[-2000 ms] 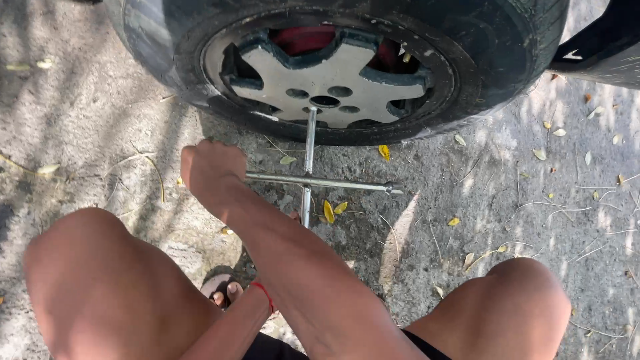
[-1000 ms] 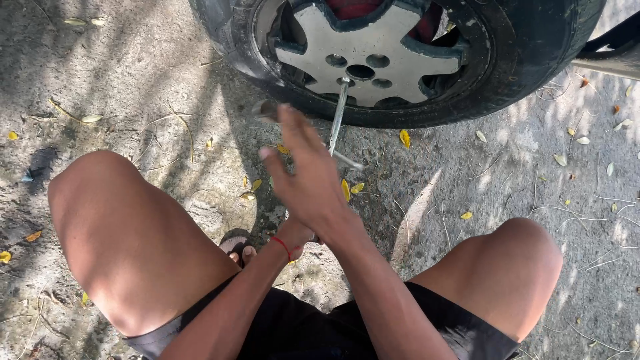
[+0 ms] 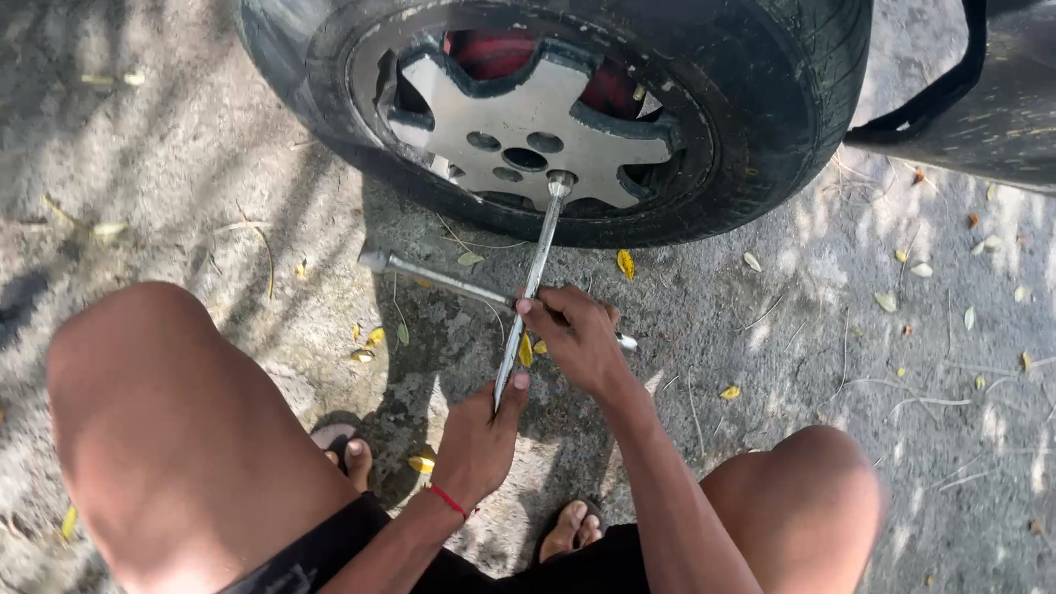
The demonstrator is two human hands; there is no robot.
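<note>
A four-way lug wrench [image 3: 538, 256] runs from a bolt hole in the alloy wheel [image 3: 495, 107] down toward me. Its socket end sits in the hole at the lower right of the hub's centre. My left hand [image 3: 480, 441], with a red string at the wrist, is closed around the near end of the shaft. My right hand [image 3: 577, 338] grips the wrench at its crossing, thumb on the shaft. One arm of the cross reaches out to the left; the tip of the opposite one shows just beyond my right hand.
The black tyre [image 3: 759, 124] stands on rough concrete ground [image 3: 792, 330] strewn with leaves and twigs. A dark car body part [image 3: 973, 107] is at the upper right. My bent knees flank the wrench, and my sandalled feet are below.
One second ago my right hand was lifted off with fingers spread; now it holds the wrench's crossing. The cross arms have turned since the earlier frames.
</note>
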